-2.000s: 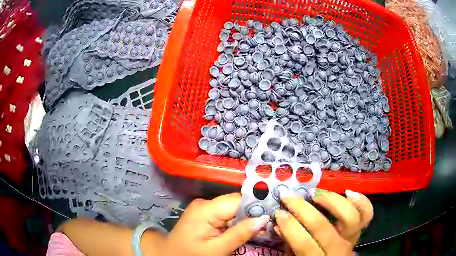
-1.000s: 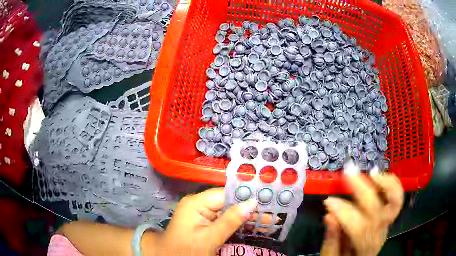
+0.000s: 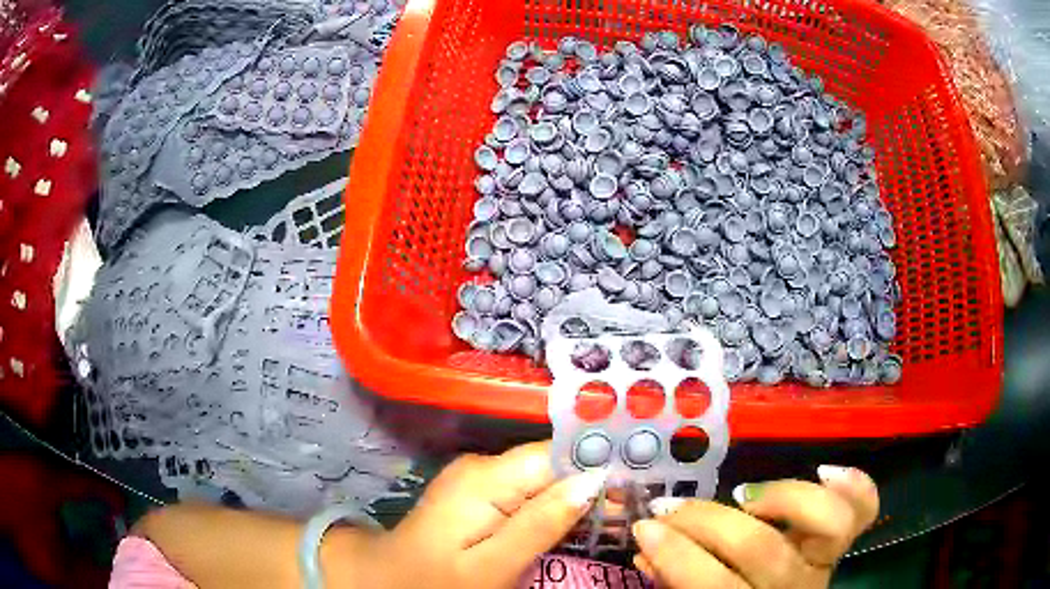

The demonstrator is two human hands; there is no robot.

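Observation:
A grey moulded sheet (image 3: pixel 562 417) is held upright over the near rim of the red basket (image 3: pixel 507 397). Two domes remain side by side in one row; the other visible openings are round holes. My left hand (image 3: pixel 489 518) grips the sheet's lower left part between thumb and fingers. My right hand (image 3: pixel 748 535) is at the lower right of the sheet, fingers bent, fingertips by its lower edge; whether they pinch it or a cap is unclear. Many loose grey rubber caps (image 3: pixel 691 196) lie in the basket.
Sheets with domes (image 3: pixel 282 92) are piled at upper left. Flattened waste webs (image 3: pixel 276 380) lie below them. Red fabric with pale spots (image 3: pixel 35 184) is at far left. A bag of orange-pink parts (image 3: pixel 961 81) is right of the basket.
My right hand has come back from over the basket's near right rim to the sheet. The row of three domes now has two, with a hole at its right end.

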